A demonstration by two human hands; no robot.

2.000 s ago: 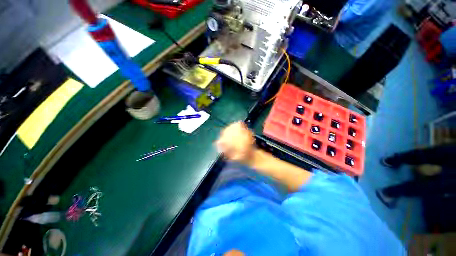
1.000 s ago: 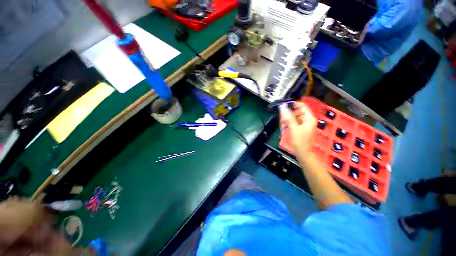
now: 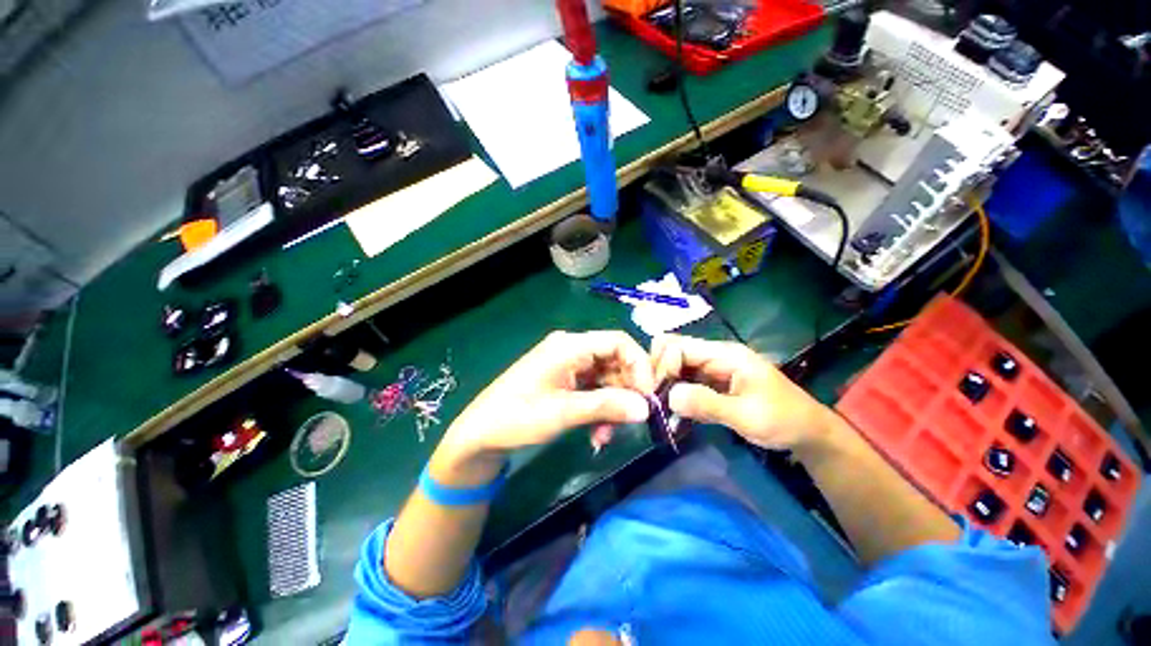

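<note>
My left hand (image 3: 555, 398), with a blue band at the wrist, and my right hand (image 3: 732, 389) meet over the front edge of the green bench mat. Both hold a small black device (image 3: 660, 416) between thumbs and fingertips. The device is mostly hidden by the fingers; a thin dark edge shows below the thumbs. I cannot tell whether its case is open.
A red tray (image 3: 934, 379) with black units is at right. A blue screwdriver (image 3: 593, 145) hangs above a pale pot (image 3: 581, 245). A blue pen (image 3: 640, 295) lies on tissue. Wire leads (image 3: 417, 394), a round dish (image 3: 319, 444) and a black foam tray (image 3: 189, 543) are at left.
My right hand has moved from the red tray to in front of me, now holding a device. My left hand has come to meet it. The view has turned left.
</note>
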